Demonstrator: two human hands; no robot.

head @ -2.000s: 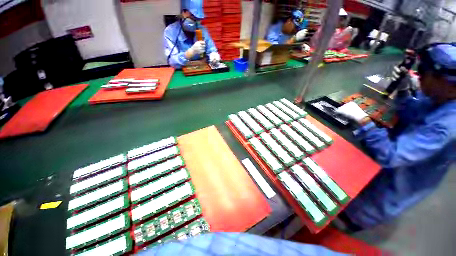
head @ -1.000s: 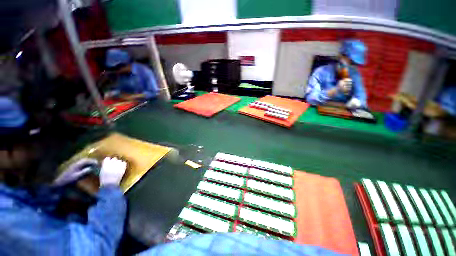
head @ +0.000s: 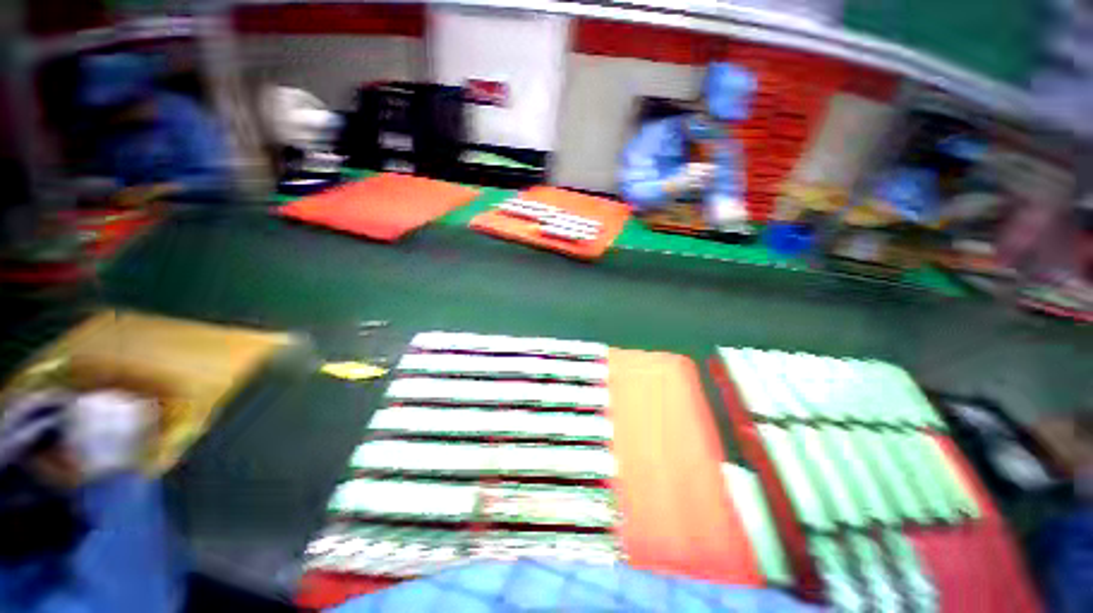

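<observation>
The frame is motion-blurred. Neither of my hands shows; a blue checked piece of clothing covers the bottom edge. In front of me a red work board carries two columns of narrow circuit boards, most covered by white pad strips. The nearest row of circuit boards looks uncovered, with small parts. A second red board at right holds rows of covered boards set lengthwise. A pale stack of strips lies between the two boards.
At left, a neighbour's gloved hands are at a tan sheet. A small yellow slip lies on the dark green bench. Across stand two red boards, one with strips, and workers in blue. A black tray is at right.
The view first swung left, then partly back right. The second red board is more fully in view again, and the neighbour at left is nearer the edge. My hands stay out of the picture.
</observation>
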